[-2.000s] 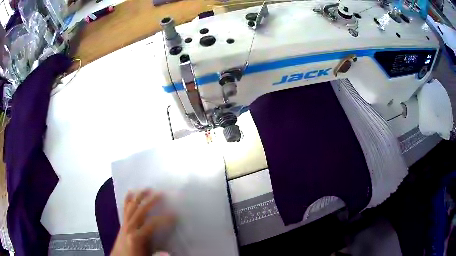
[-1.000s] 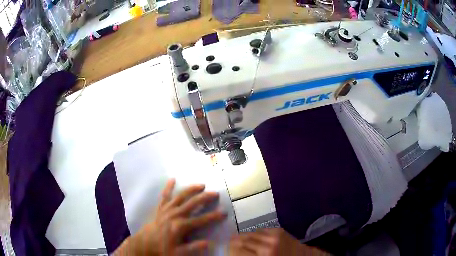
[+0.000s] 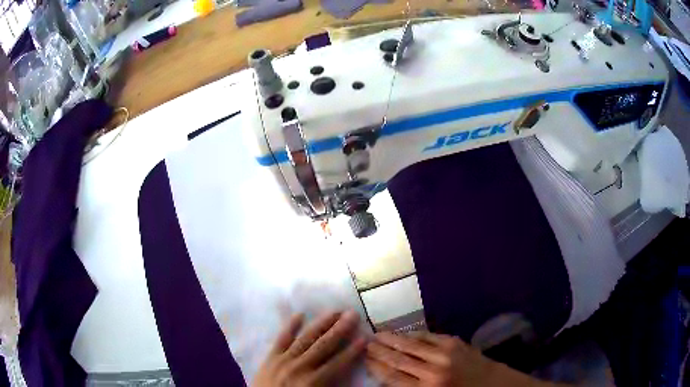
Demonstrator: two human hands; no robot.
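Observation:
A pale panel (image 3: pixel 234 249) lies over a dark purple panel (image 3: pixel 170 280), whose curved edge shows at its left. Both run to the presser foot and needle (image 3: pixel 324 219) of the white sewing machine (image 3: pixel 454 83). My left hand (image 3: pixel 318 351) lies on the pale panel near the bottom of the view, fingers spread. My right hand (image 3: pixel 424 359) is beside it at the panel's right edge, its fingers close to my left fingertips; whether it pinches the fabric is hard to see. Both wrists are cut off or near the bottom edge.
A stack of purple cut panels (image 3: pixel 480 242) with fanned pale edges lies under the machine arm. A long purple drape (image 3: pixel 53 249) hangs along the table's left edge. Clear plastic bags (image 3: pixel 53 75) are upper left. A white cloth (image 3: pixel 663 170) is at the machine's right end.
The pale and purple panels have moved away from me, past the needle, showing more purple at left. Both hands now lie together lower in view; the right hand came in after the first frame.

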